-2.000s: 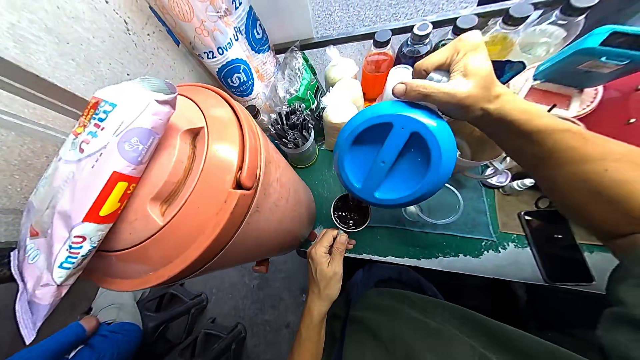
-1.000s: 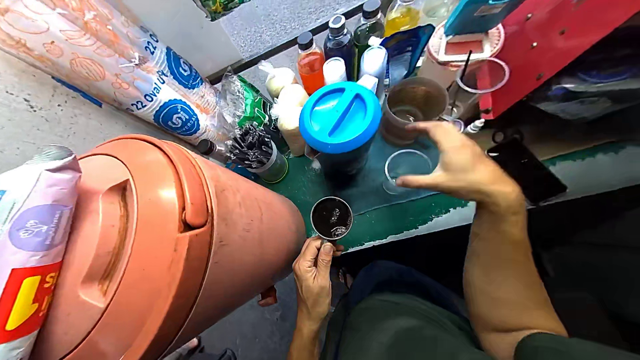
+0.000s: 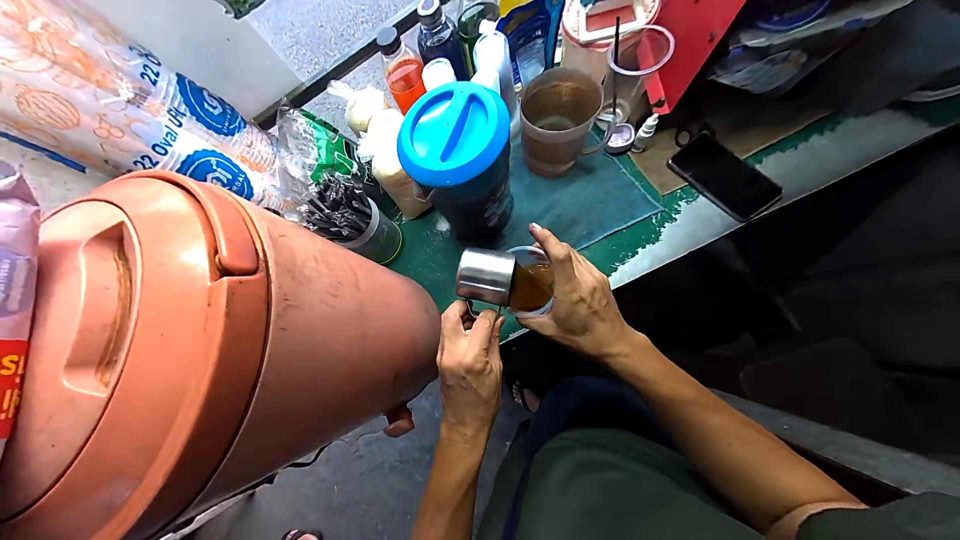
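My left hand grips the handle of a small stainless steel cup, which is tipped on its side toward the right. Its mouth meets a clear plastic cup that holds brown liquid. Around the plastic cup's right side wraps my right hand, fingers on the rim and thumb below. Just behind both cups a dark pitcher with a blue lid stands upright on the green table. Whether liquid still runs out of the steel cup is hard to tell.
A big orange drink cooler fills the left. Behind stand a tub of wrapped black straws, bagged powder, a bottle of orange liquid and a brownish plastic jug. A phone lies near the table's right edge.
My right hand, on the blue-lidded pitcher's handle two seconds ago and empty one second ago, now holds the plastic cup. The steel cup has gone from upright to tipped at the plastic cup's mouth.
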